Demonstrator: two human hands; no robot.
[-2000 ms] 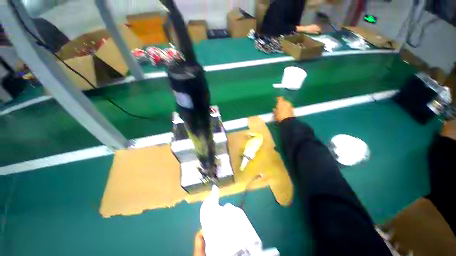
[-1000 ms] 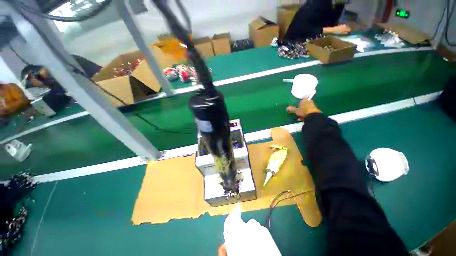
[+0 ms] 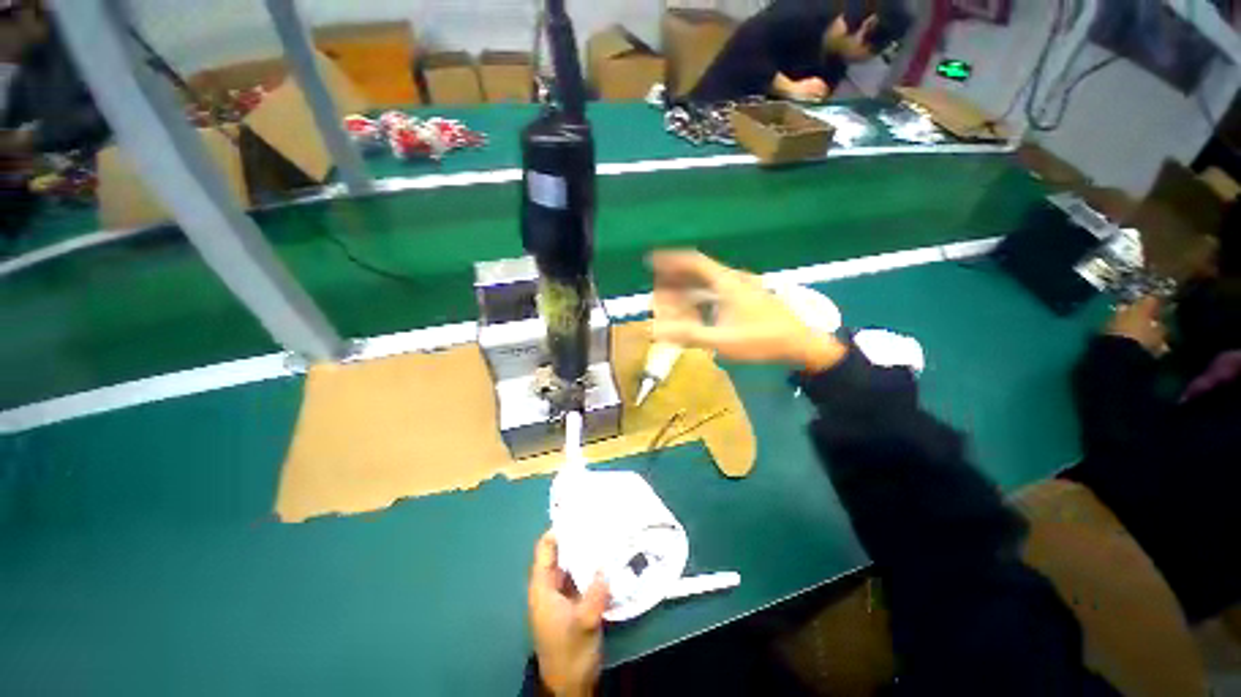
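Observation:
My left hand grips a white round housing from below, near the bench's front edge. The housing has two narrow white arms, one up toward the screw feeder, one out to the right, and a round opening with something dark inside. My right hand is raised over the cardboard mat, fingers apart and slightly blurred, with nothing visible in it. The black electric screwdriver hangs over the silver-grey screw feeder. The glue tube lies partly behind my right hand.
The cardboard mat lies under the feeder, with thin wires on it. White units lie right of my right hand. An open carton is at lower right. A person sits opposite; another person's hand is at right.
My right hand has come back from the belt toward the feeder. A white unit formerly on the belt now lies near my right wrist. The held housing now shows its opening.

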